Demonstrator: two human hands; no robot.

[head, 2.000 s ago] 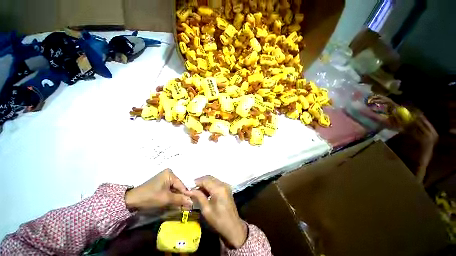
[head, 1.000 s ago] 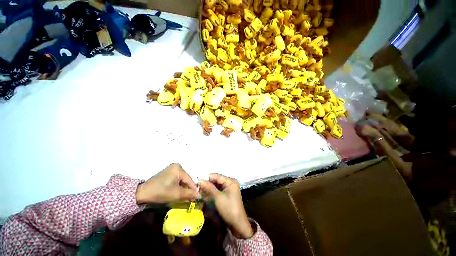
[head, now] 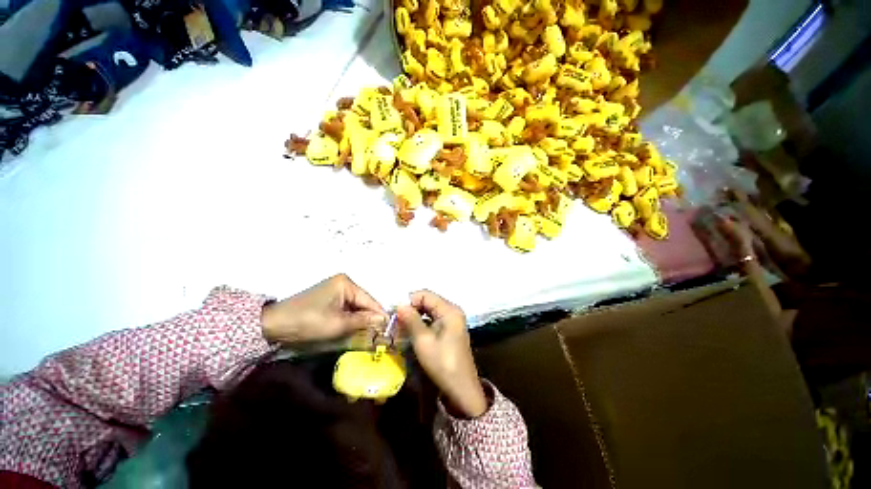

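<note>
A yellow plush keychain toy (head: 369, 374) hangs below my hands, in front of the table's near edge. Its short yellow ribbon loop (head: 380, 350) joins it to a small dark ring at my fingertips. My left hand (head: 327, 311) pinches at the metal from the left. My right hand (head: 440, 342) pinches a tiny pale piece (head: 392, 323) beside it from the right. The fingertips nearly meet, and the fine strand between them is too small to make out. A few hair-thin loose loop fasteners (head: 351, 231) lie on the white table (head: 210, 201).
A large toy pile (head: 516, 124) spills from a tipped carton (head: 702, 48). Blue plush toys (head: 124, 57) lie far left. A large brown box (head: 688, 382) stands right of my lap. Clear plastic bags (head: 697, 143) and another person's hand (head: 740, 239) are at the right.
The view has shifted, so the pile and blue toys sit higher and further right. My hands and the hanging toy appear higher, and a pale piece and dark ring now show at my fingertips.
</note>
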